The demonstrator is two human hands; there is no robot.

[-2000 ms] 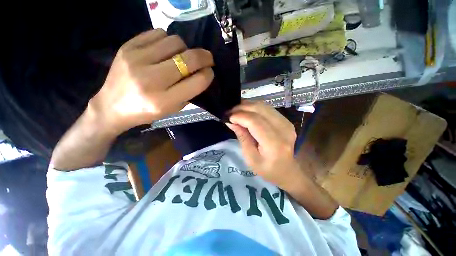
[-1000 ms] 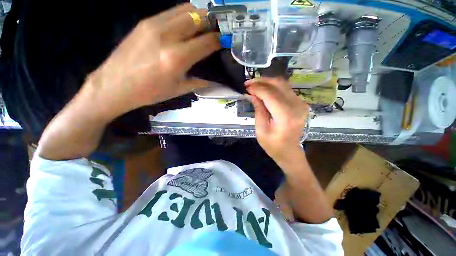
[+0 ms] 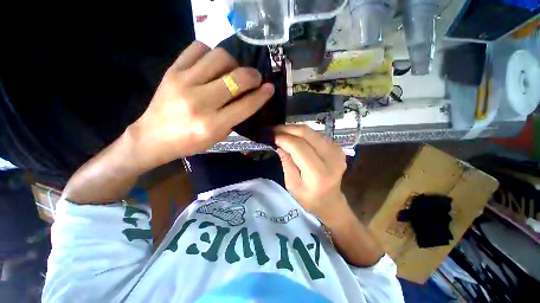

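A black garment piece point(image 3: 260, 118) lies flat at the machine's left side and runs up to the presser foot point(image 3: 276, 58). My left hand point(image 3: 207, 100), with a yellow ring, rests on the cloth with bent fingers; its fingertips press on it. My right hand point(image 3: 314, 163) pinches the cloth's near edge between thumb and fingers at the table's front edge. A clear eye guard point(image 3: 260, 23) sits above the needle area. The black garment pile point(image 3: 77, 77) fills the upper left. The needle itself is not clear.
Stained yellow cloth point(image 3: 355, 86) lies on the machine right of the foot. A ruler-like strip point(image 3: 402, 135) edges the table. A cardboard box point(image 3: 468, 177) with black pieces point(image 3: 431, 220) stands below right. A white spool point(image 3: 523, 120) is at the far right.
Since one second ago, my left hand has come down from beside the eye guard onto the cloth nearer the table's front edge. My right hand still pinches the edge, now closer to the front strip. The view has shifted.
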